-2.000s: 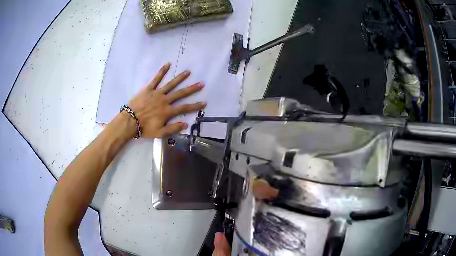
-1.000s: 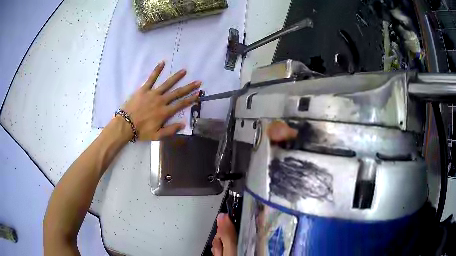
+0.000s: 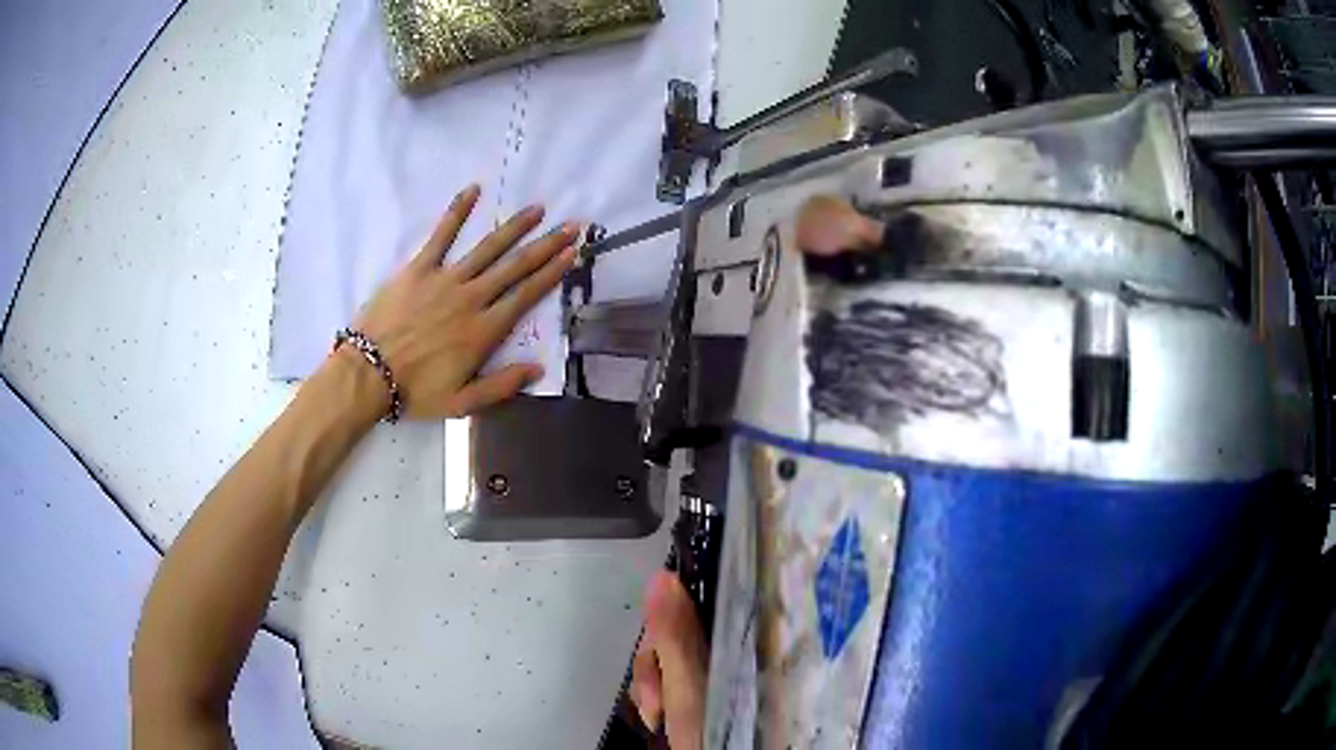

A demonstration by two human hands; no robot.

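Note:
The silver-grey and blue cutting machine (image 3: 996,366) fills the right half of the view. Its flat metal base plate (image 3: 550,469) lies on the pale table, and its upright knife and presser foot (image 3: 574,301) stand at the edge of the paper marker (image 3: 440,132). My left hand (image 3: 454,322), with a bracelet, lies flat on the paper, fingers spread, fingertips beside the presser foot. My right hand (image 3: 671,667) is mostly hidden behind the motor; fingers show at its lower left and a thumb tip on its upper side, gripping the machine's handle, which is hidden.
A gold-brown wrapped block weight (image 3: 513,37) lies on the paper at the top. A T-shaped stand weight (image 3: 678,141) is at the paper's right edge. The perforated pale table (image 3: 147,293) extends left. A small weight (image 3: 27,695) lies at lower left. A dark aisle is at upper right.
The machine has moved up the picture along the paper's edge, and more of its blue body shows. My left hand has stayed nearly in place on the paper.

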